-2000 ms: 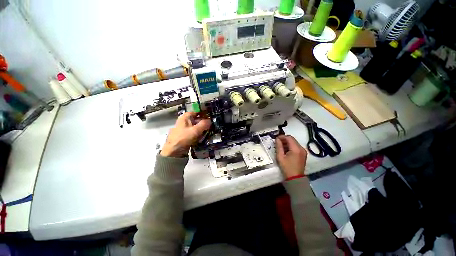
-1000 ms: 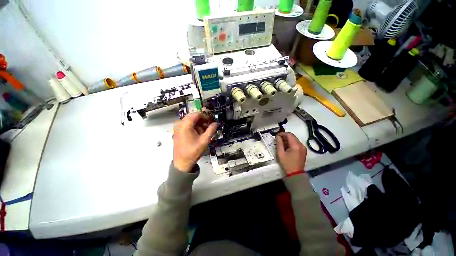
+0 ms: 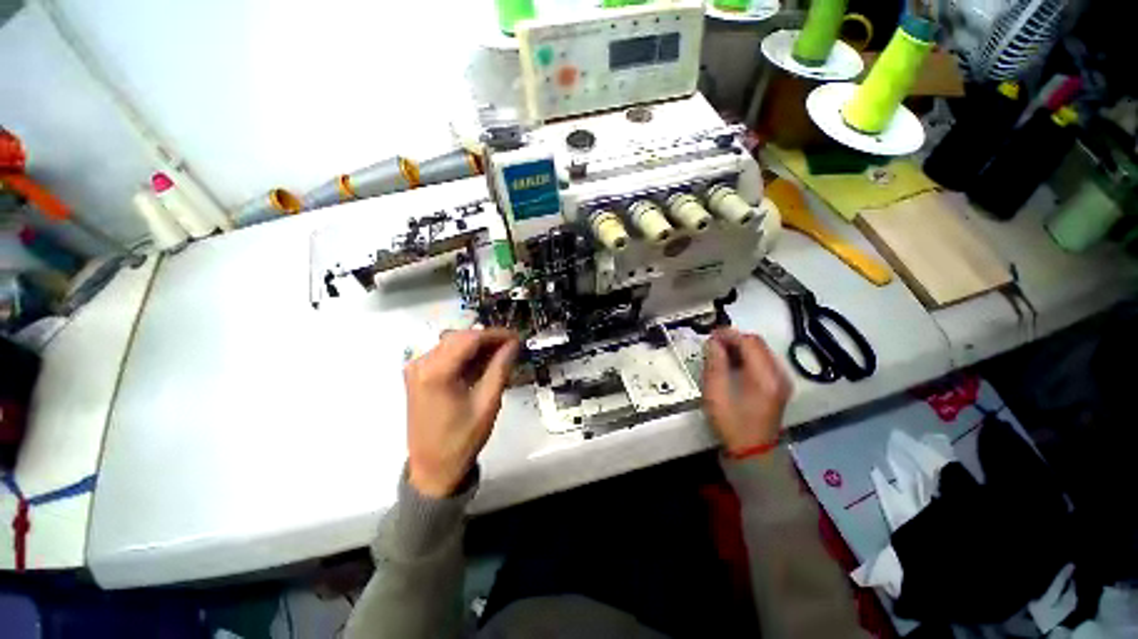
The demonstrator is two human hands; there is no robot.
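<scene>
The white overlock machine head stands in front of me with its dark loopers and thread guides exposed. The pale front cover lies low at its front. My left hand is left of the cover, just below the needle area, thumb and fingertips pinched close together. My right hand is at the cover's right end, slightly blurred, fingertips also drawn together. No thread or tool can be made out in either hand. The row of cream tension knobs is above the loopers.
Black-handled shears lie right of the machine, beside a yellow-orange handled tool and a tan board. A long metal attachment extends left. Neon cones stand behind right. Cloth scraps lie below right.
My left hand has come down and away from the needle area towards me. My right hand stays near the cover's right end. The view has shifted slightly.
</scene>
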